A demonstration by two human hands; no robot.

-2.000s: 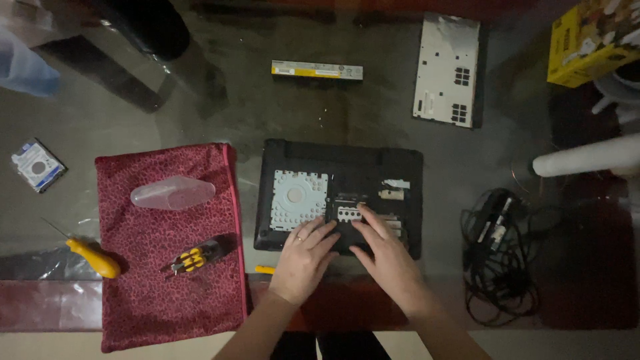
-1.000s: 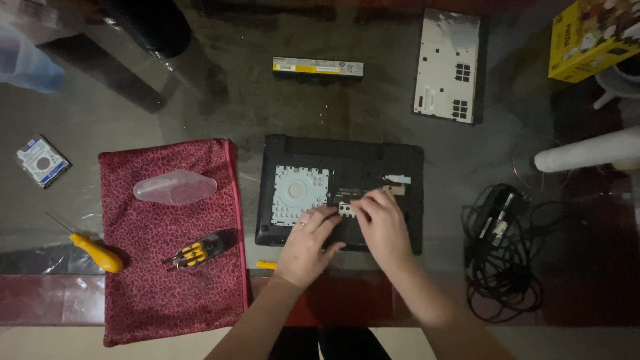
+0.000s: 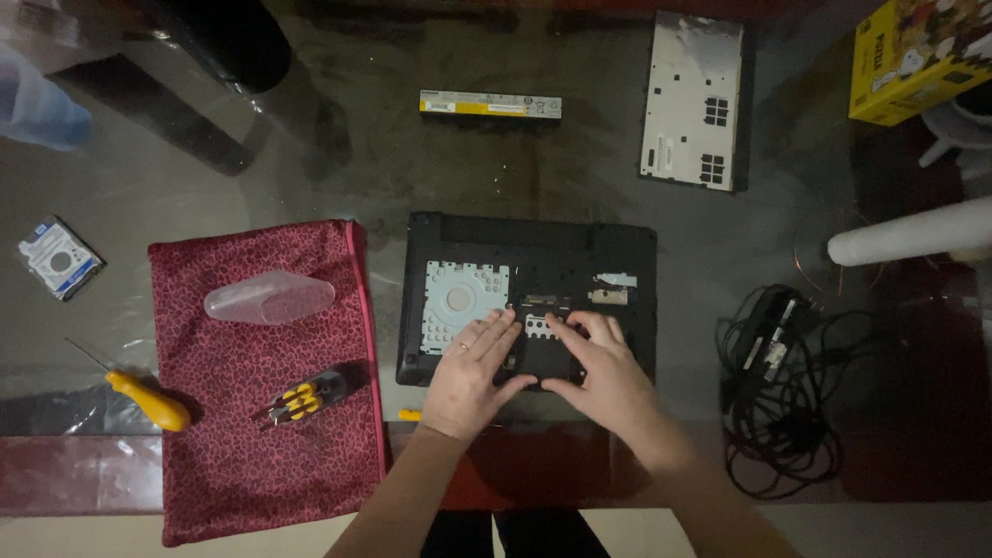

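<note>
A black laptop base (image 3: 465,232) lies upside down with its bottom cover off, showing a silver optical drive (image 3: 459,298) at left and a small perforated metal bracket (image 3: 539,326) near the middle. My left hand (image 3: 474,372) rests flat over the drive's lower right corner, fingers close together, thumb pointing right. My right hand (image 3: 604,364) lies over the base's lower right, index fingertip at the bracket's right edge and thumb near the front edge. The two thumbs nearly meet. Neither hand is plainly gripping anything.
A battery pack (image 3: 490,105) and bottom cover (image 3: 690,101) lie behind the laptop. At left are a hard drive (image 3: 60,260), yellow-handled screwdriver (image 3: 151,399), and patterned pink cloth pouch (image 3: 256,465) bearing a clear plastic case (image 3: 271,298) and screwdriver set (image 3: 306,399). Tangled black cables (image 3: 783,434) lie right.
My right hand has opened out from its bunched fingertips beside the bracket and spread over the laptop's lower right. My left hand has stayed near the drive's lower right corner.
</note>
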